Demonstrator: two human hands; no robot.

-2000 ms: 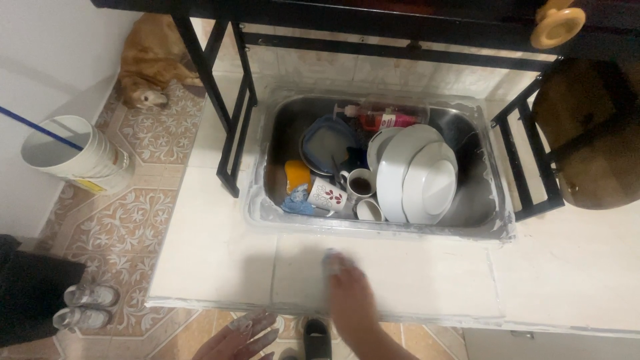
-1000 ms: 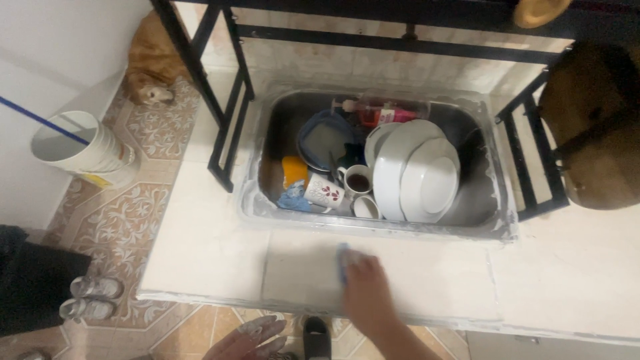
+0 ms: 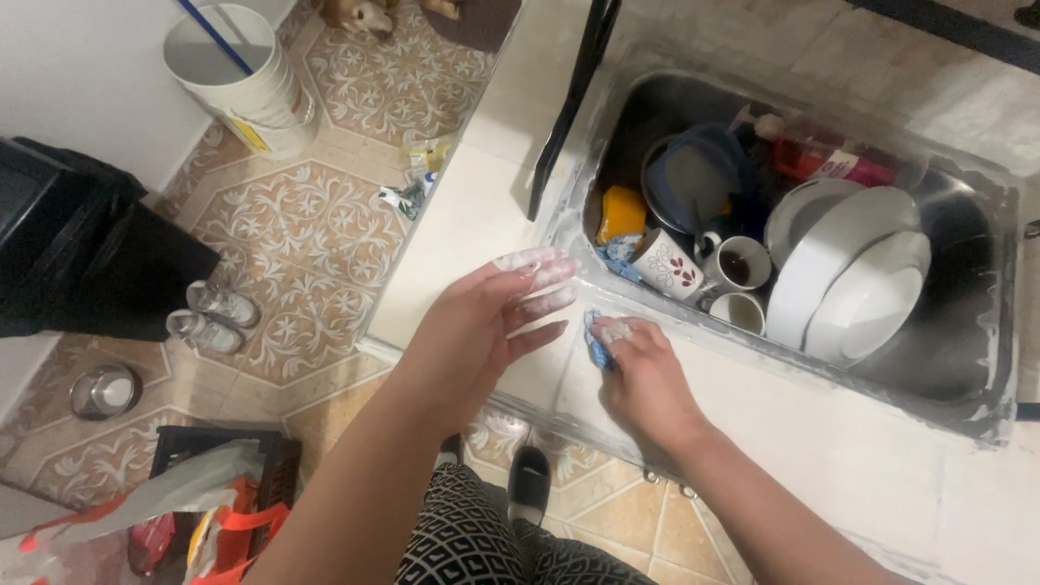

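My right hand (image 3: 646, 370) presses a crumpled blue cloth (image 3: 598, 340) on the pale tiled countertop (image 3: 731, 422), in front of the sink. White paste coats the fingers of my left hand (image 3: 504, 313), which hovers over the counter with its fingers apart and nothing in them. The steel sink (image 3: 967, 244) has white paste smeared along its rim. In it lie white plates and bowls (image 3: 865, 292), a mug of dark liquid (image 3: 741, 264), a patterned cup (image 3: 668, 266), a blue-grey bowl (image 3: 699, 175), a yellow sponge (image 3: 622, 214) and a pink bottle (image 3: 853, 162).
A black metal rack leg (image 3: 569, 114) stands on the counter left of the sink. On the tiled floor are a white bucket (image 3: 244, 89), a black bin (image 3: 89, 244), sneakers (image 3: 211, 317), a metal bowl (image 3: 104, 392) and a dog (image 3: 361, 16). Shopping bags (image 3: 187, 504) sit at lower left.
My left hand has risen from beyond the counter's front edge to over the counter. My right hand still holds the blue cloth on the counter. The view has shifted left and looks closer.
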